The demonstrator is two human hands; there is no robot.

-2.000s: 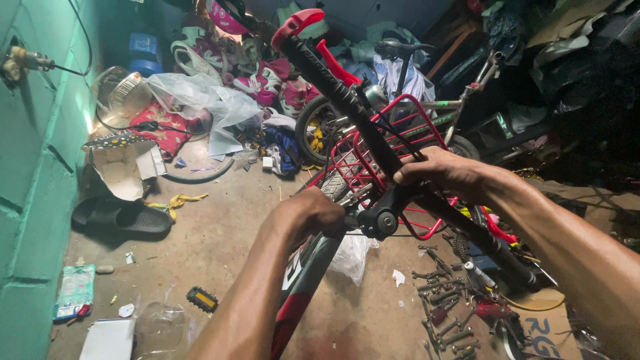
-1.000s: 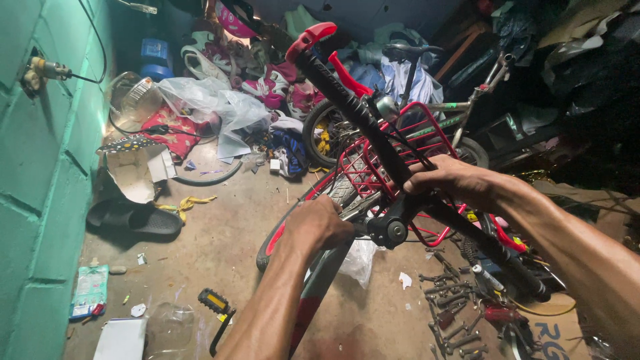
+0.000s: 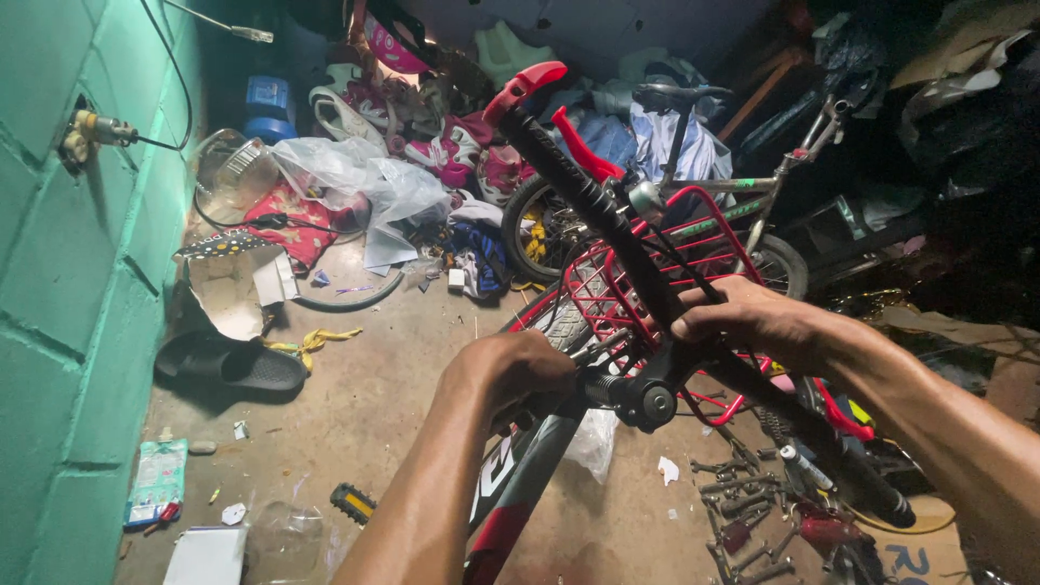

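Observation:
A bicycle with a black handlebar (image 3: 626, 252), red brake levers (image 3: 581, 145) and a red wire basket (image 3: 605, 305) stands before me, its bar slanting from upper left to lower right. My right hand (image 3: 731, 313) grips the handlebar just right of the stem clamp (image 3: 654, 400). Closed around the front of the bicycle frame (image 3: 528, 471), left of the stem, my left hand (image 3: 524, 374) hides what its fingers hold. A coil spring (image 3: 603, 388) shows between that hand and the stem. A pedal (image 3: 353, 504) lies low on the left.
Wrenches (image 3: 743, 496) and other tools lie on the floor at lower right. Behind the basket is a second bicycle (image 3: 756, 191). A black sandal (image 3: 264, 367), an open cardboard box (image 3: 231, 296) and plastic bags (image 3: 366, 175) are by the green block wall (image 3: 73, 325).
The handlebar has turned slightly. More of the front tyre showed beside my left hand one second ago. Both hands keep their places on the bicycle.

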